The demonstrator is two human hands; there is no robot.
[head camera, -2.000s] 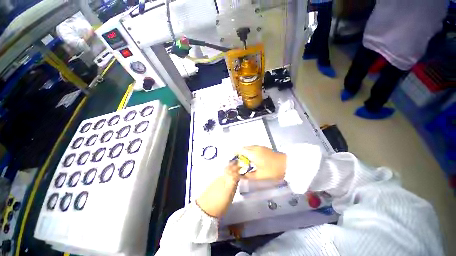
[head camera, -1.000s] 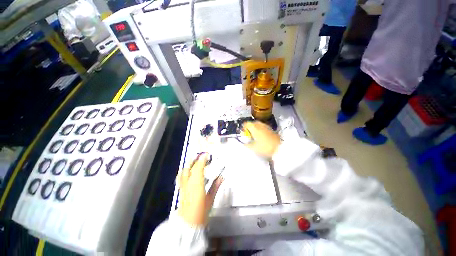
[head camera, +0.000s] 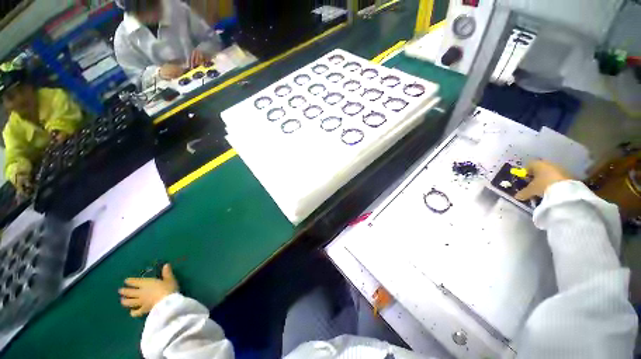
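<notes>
My left hand (head camera: 149, 291) is at the lower left over the green belt, fingers spread. A small dark part (head camera: 150, 271) lies at its thumb and fingers; contact is unclear. My right hand (head camera: 547, 181) is at the right over the worktable, fingertips closed on a small yellow tool (head camera: 519, 172). The tool is over the black fixture (head camera: 507, 179). A lone black ring (head camera: 437, 201) lies on the pale worktable, left of the fixture, beside a cluster of small black pieces (head camera: 466, 168). Rows of black rings sit on a stack of white foam trays (head camera: 281, 168).
A dark phone (head camera: 78, 248) lies on a white sheet beside a grey pocket tray (head camera: 21, 263). Black trays (head camera: 91, 154) stand at the left. Two people work across the belt. The blurred amber machine head (head camera: 624, 175) is at the right edge.
The view has swung left. My left hand has moved from the worktable to the green belt. My right hand remains at the fixture with the yellow tool.
</notes>
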